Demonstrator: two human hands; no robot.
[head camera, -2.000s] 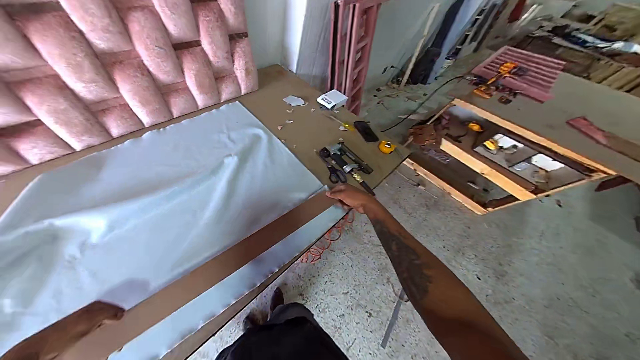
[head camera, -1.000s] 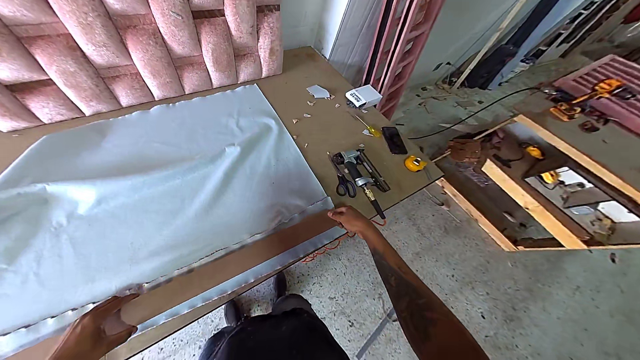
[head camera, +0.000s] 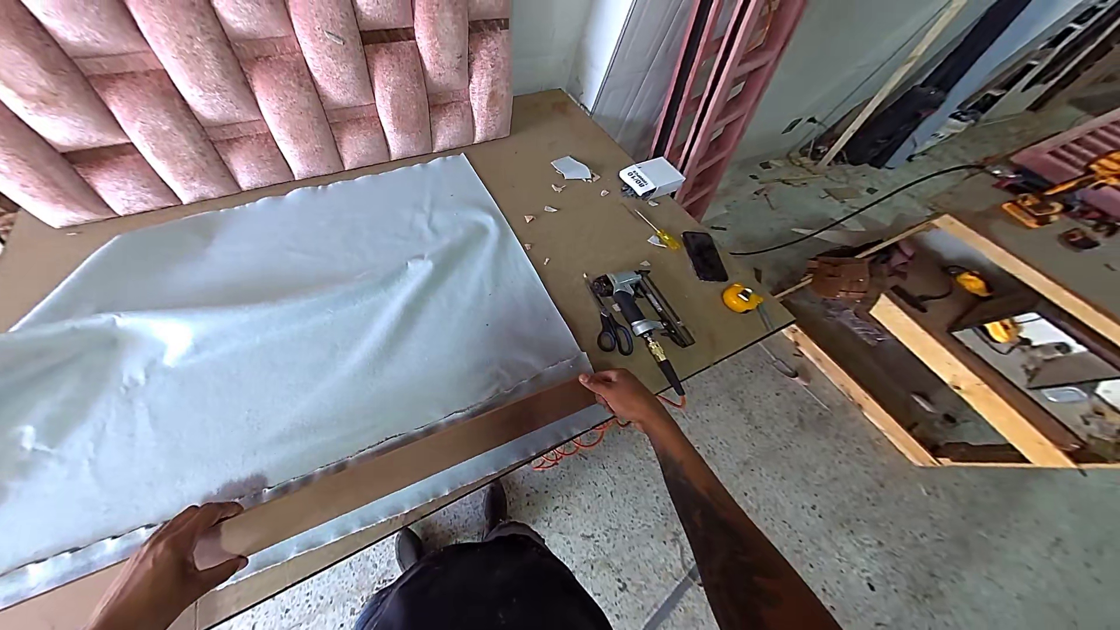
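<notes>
A pale grey fabric sheet (head camera: 306, 324) lies wrinkled over the worktable. Along its near edge runs a long brown flat strip (head camera: 420, 459), with a band of the fabric showing on its near side. My left hand (head camera: 179, 560) rests at the strip's left part, thumb and fingers spread across its width. My right hand (head camera: 619, 394) pinches the strip's right end at the fabric corner. Just beyond my right hand lie black-handled scissors (head camera: 614, 337) and a pneumatic stapler (head camera: 643, 315) with an orange coiled hose (head camera: 573, 446) hanging below the table edge.
On the brown tabletop (head camera: 560, 131) are a white box (head camera: 652, 178), a yellow screwdriver (head camera: 658, 229), a phone (head camera: 704, 256), a yellow tape measure (head camera: 742, 298) and scraps. A pink tufted upholstered panel (head camera: 254, 87) stands behind the fabric. A wooden frame (head camera: 962, 385) is at the right.
My left hand has changed from lying flatter on the strip to a spread grasp across it. My right hand stays at the strip's right end. The view has shifted.
</notes>
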